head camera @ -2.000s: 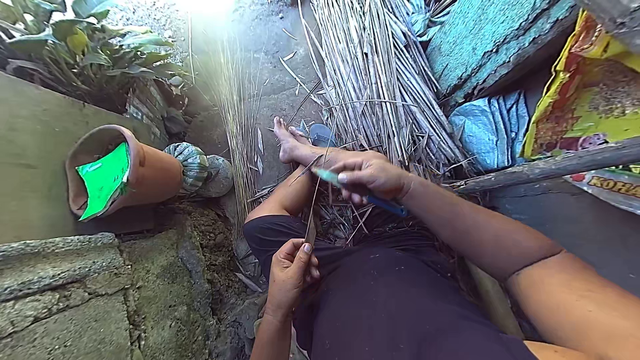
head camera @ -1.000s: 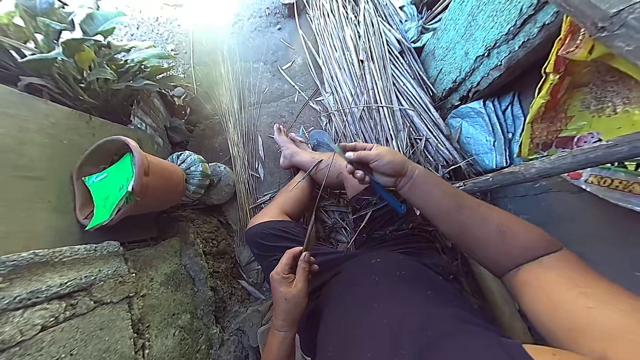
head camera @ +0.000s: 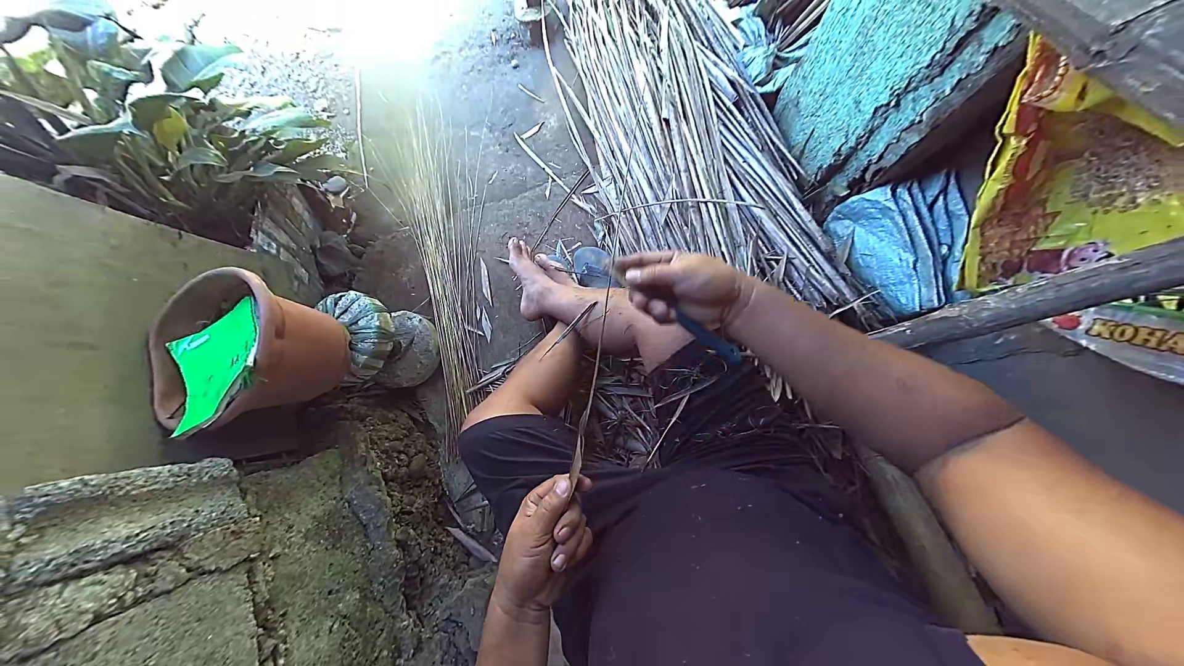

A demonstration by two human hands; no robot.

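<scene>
My left hand (head camera: 548, 536) is closed on the lower end of a thin dry plant stalk (head camera: 592, 398), which rises over my lap. Above my crossed legs, my right hand (head camera: 680, 285) grips a knife with a blue handle (head camera: 708, 335); my fingers hide much of the knife. The stalk's upper part passes just left of my right fingertips, and whether they touch it I cannot tell. Dry leaf scraps (head camera: 629, 416) lie between and around my legs. Beyond my feet is a large bundle of dry stalks (head camera: 666, 120), with a row of thinner stalks (head camera: 435, 222) to its left.
At the left a clay pot (head camera: 310, 347) lies on its side with a bright green sheet (head camera: 217, 361) at its mouth. Concrete blocks (head camera: 129, 564) are at the lower left. A wooden pole (head camera: 1045, 301), a blue sack (head camera: 902, 240) and a yellow printed sack (head camera: 1091, 185) stand at the right.
The knife in my right hand has shifted; its blade showed more plainly beside the stalk earlier. My left hand keeps its hold on the stalk's lower end.
</scene>
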